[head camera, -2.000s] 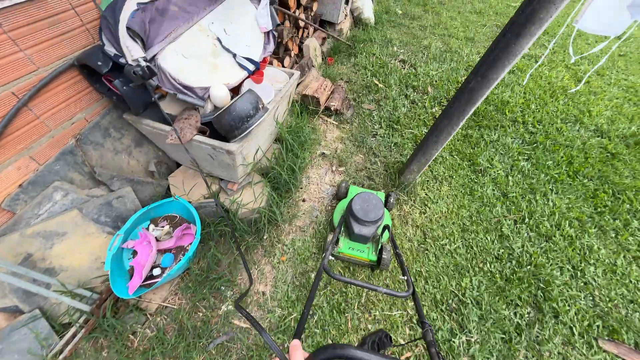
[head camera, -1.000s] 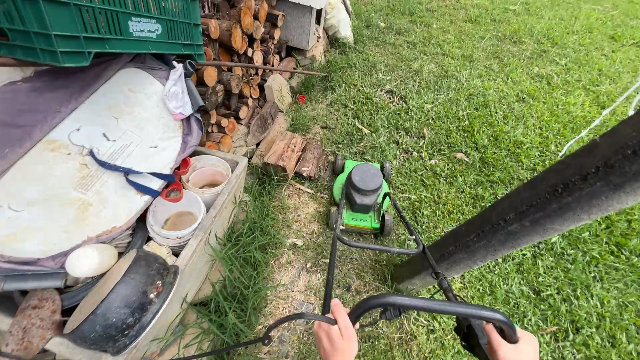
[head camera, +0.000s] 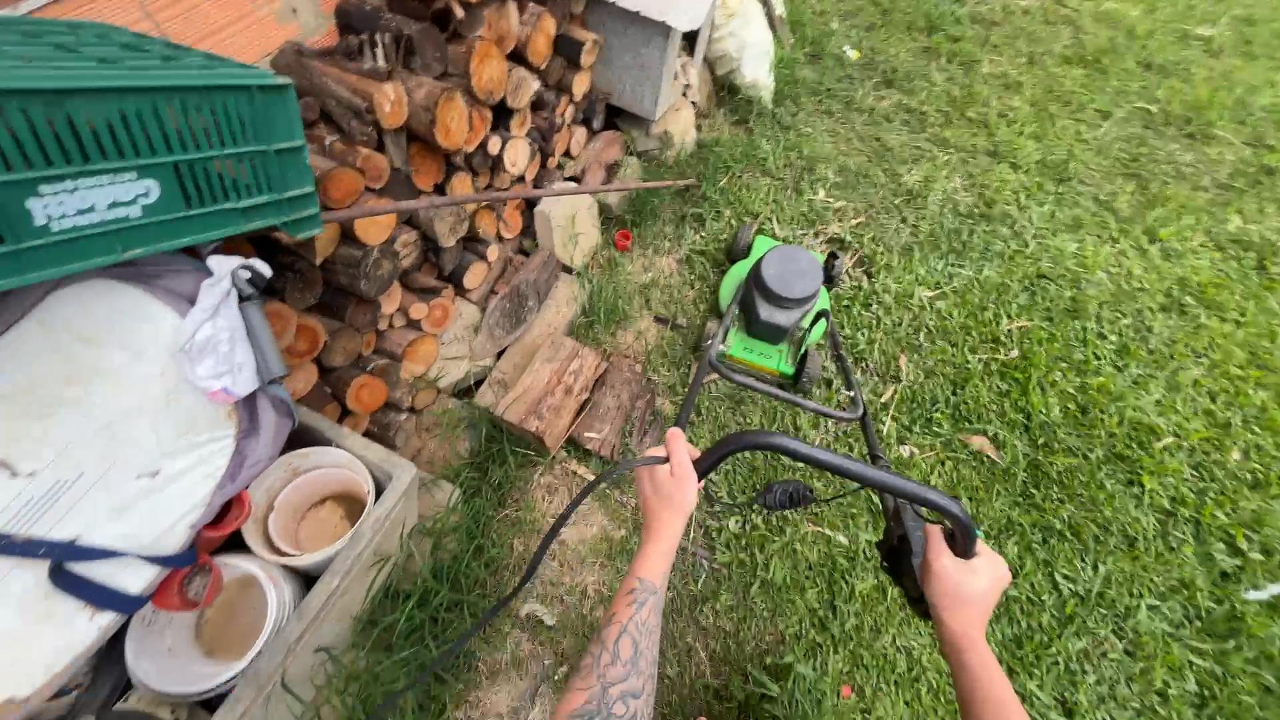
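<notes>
A green electric lawn mower (head camera: 775, 310) with a dark grey motor cover stands on the grass ahead of me. Its black tubular handle (head camera: 830, 460) reaches back to my hands. My left hand (head camera: 668, 475) is closed at the handle's left end, with the black power cord (head camera: 530, 570) at its fingers; the cord trails down to the lower left. On the right side of the handle my right hand (head camera: 965, 580) grips the bend, beside the black switch housing (head camera: 903, 550). A black plug connector (head camera: 785, 495) hangs below the handle.
Split logs (head camera: 550, 390) lie left of the mower, before a firewood stack (head camera: 440, 110). A thin rod (head camera: 510, 195) juts towards the grass. At left are a concrete trough (head camera: 375, 530) with buckets (head camera: 310, 505) and a green crate (head camera: 150, 140). A white sack (head camera: 742, 50) stands farther ahead.
The mower has moved forward along the grass, past the split logs. The dark post at the right has left the view. Both hands remain at the handle since one second ago.
</notes>
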